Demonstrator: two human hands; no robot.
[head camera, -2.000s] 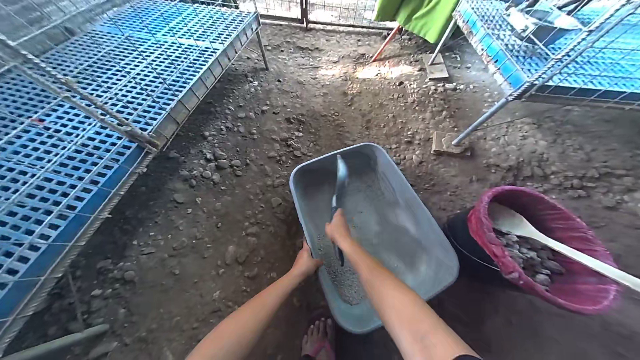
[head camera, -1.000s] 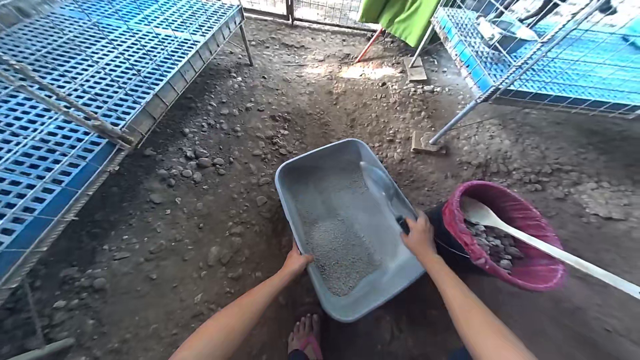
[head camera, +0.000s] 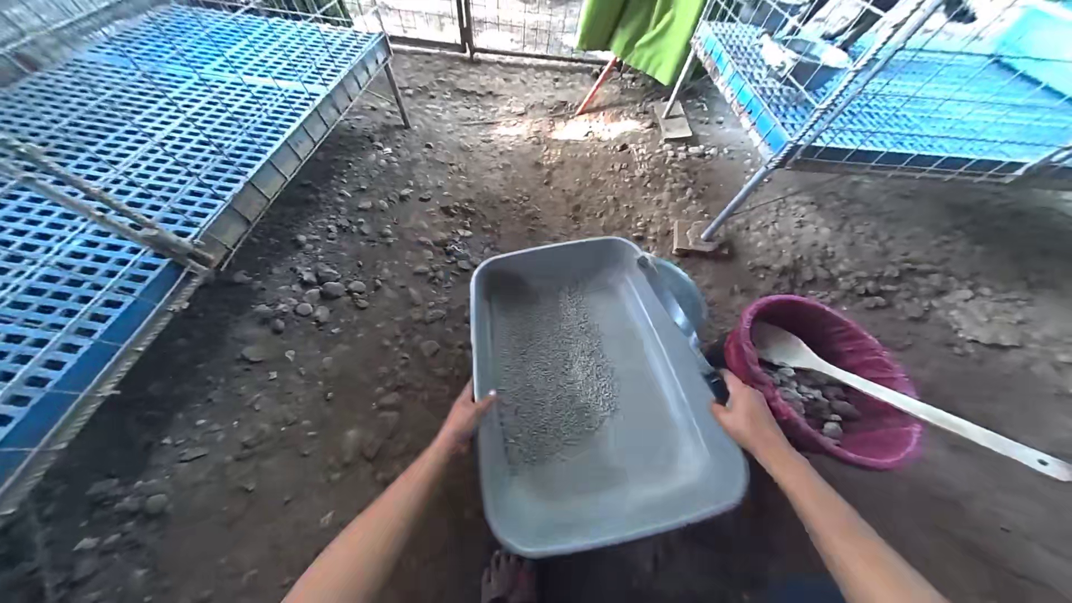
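Note:
A grey plastic tray (head camera: 662, 469) with fine grey granules (head camera: 557, 377) spread over its left and middle part is held above the dirt floor. My left hand (head camera: 463, 419) grips its left rim, thumb over the edge. My right hand (head camera: 744, 409) is at the right rim and holds the dark handle of a metal scoop (head camera: 674, 301), whose blade lies along the outside of that rim. Right of the tray stands a bucket lined with a magenta bag (head camera: 879, 360), holding grey clumps (head camera: 812, 398) and a long pale spoon (head camera: 913, 406).
Raised cages with blue slatted floors stand at left (head camera: 167, 126) and right (head camera: 913, 109). The right cage's leg rests on a small block (head camera: 697, 239). Green cloth (head camera: 641, 33) hangs near the wire fence (head camera: 528, 25). Stones (head camera: 331, 289) lie on the dirt floor.
The scoop has moved from inside the tray to its right outer side. My right hand went from the tray's middle to its right rim. The granules have spread farther up the tray.

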